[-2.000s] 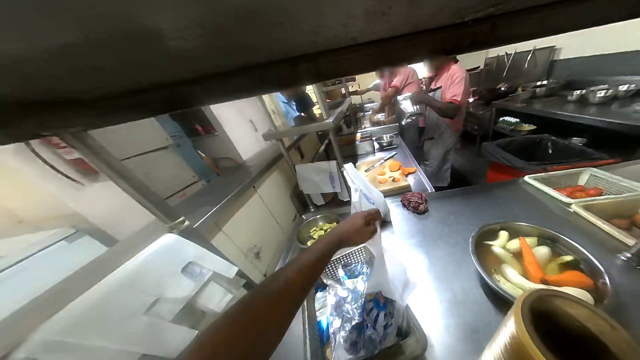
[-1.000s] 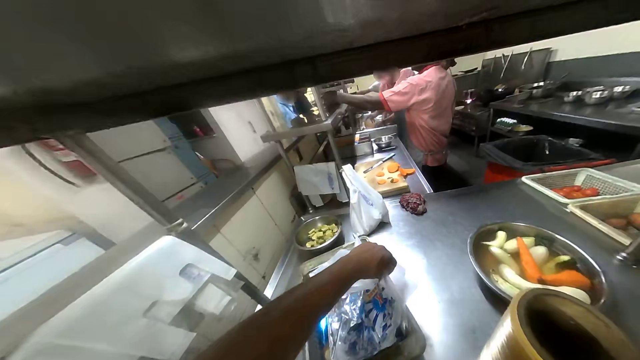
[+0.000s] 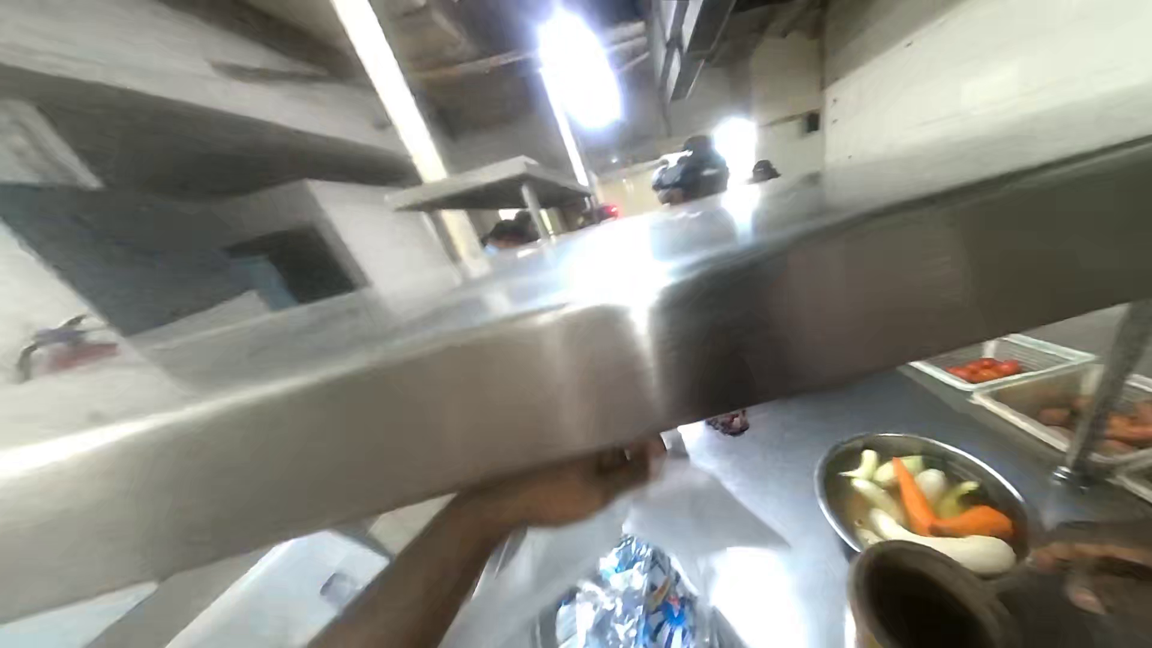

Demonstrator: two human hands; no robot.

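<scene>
My left hand (image 3: 621,468) reaches in just under the steel shelf edge, its fingers closed on the top of a thin clear plastic bag (image 3: 684,513). Below it, blue-and-silver printed packets (image 3: 630,585) lie inside or under the bag; which, I cannot tell. At the lower right, my right hand (image 3: 1093,576) is dark and blurred beside a brown cylindrical vessel (image 3: 927,598); whether it grips the vessel cannot be told. Behind the vessel, a steel bowl (image 3: 832,504) holds carrots (image 3: 913,499) and peeled pale vegetables.
A steel overhead shelf (image 3: 540,387) crosses the view and hides much of the counter (image 3: 792,432). Crates of tomatoes (image 3: 985,370) and brown produce (image 3: 1116,423) stand at right, near a metal post (image 3: 1116,387). A dark red item (image 3: 729,422) lies beyond the bag. Other people's heads show behind the shelf.
The view has tilted up sharply, so the shelf now covers the cutting board and the far counter. My right hand has come into view at the lower right. The plastic bag is lifted and spread wider.
</scene>
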